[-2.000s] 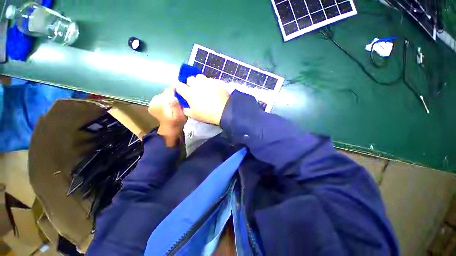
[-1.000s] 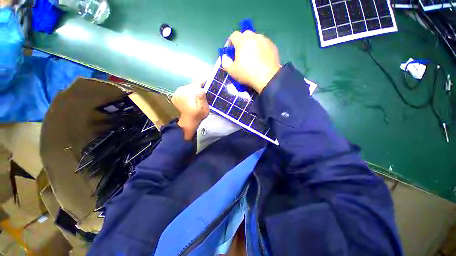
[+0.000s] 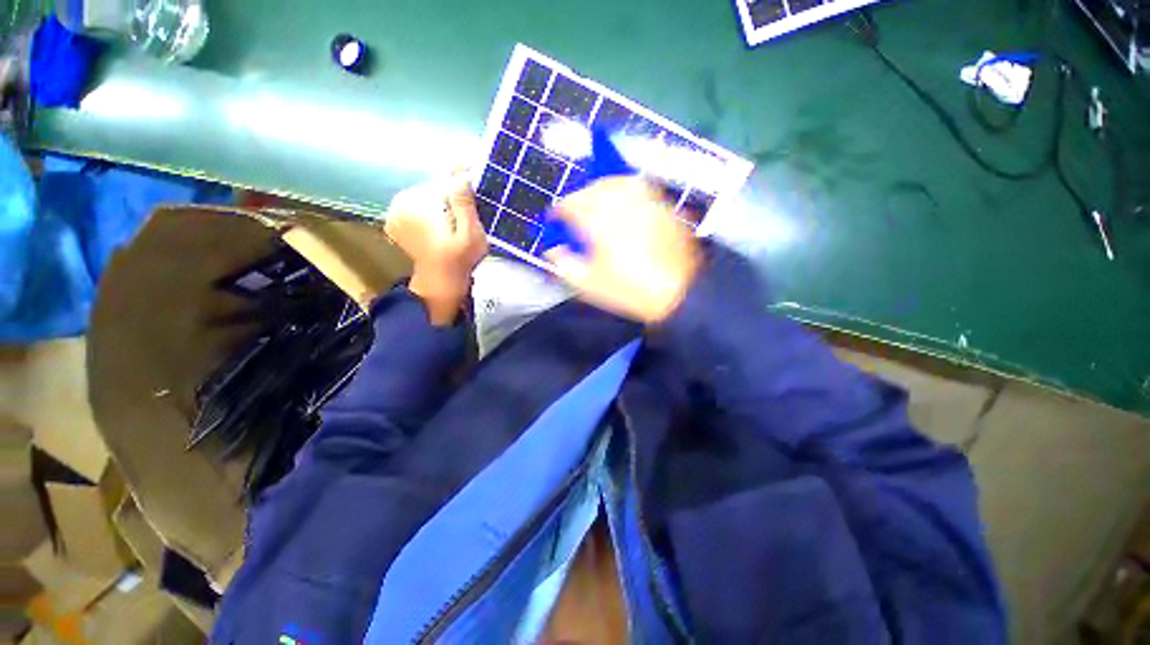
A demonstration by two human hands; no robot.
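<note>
A solar panel (image 3: 518, 160) lies face up at the bench's near edge, its dark cells and white grid lines showing. My left hand (image 3: 439, 227) grips the panel's left edge near its lower corner. My right hand (image 3: 627, 248) is blurred and lies over the panel's lower middle, holding a bright blue cloth (image 3: 607, 154) against the face. The right hand and sleeve hide the panel's lower right part.
A carton (image 3: 149, 300) of dark panels stands below the bench at left. On the green bench (image 3: 807, 239) are a small black cap (image 3: 349, 53), a clear bottle (image 3: 169, 28), another blue cloth (image 3: 59, 63), a second panel (image 3: 788, 15), and black cables (image 3: 936, 117) at right.
Since one second ago, the panel shows more of its face and its angle has changed. My right hand with the cloth has moved down toward me over it. My left hand still holds its left edge.
</note>
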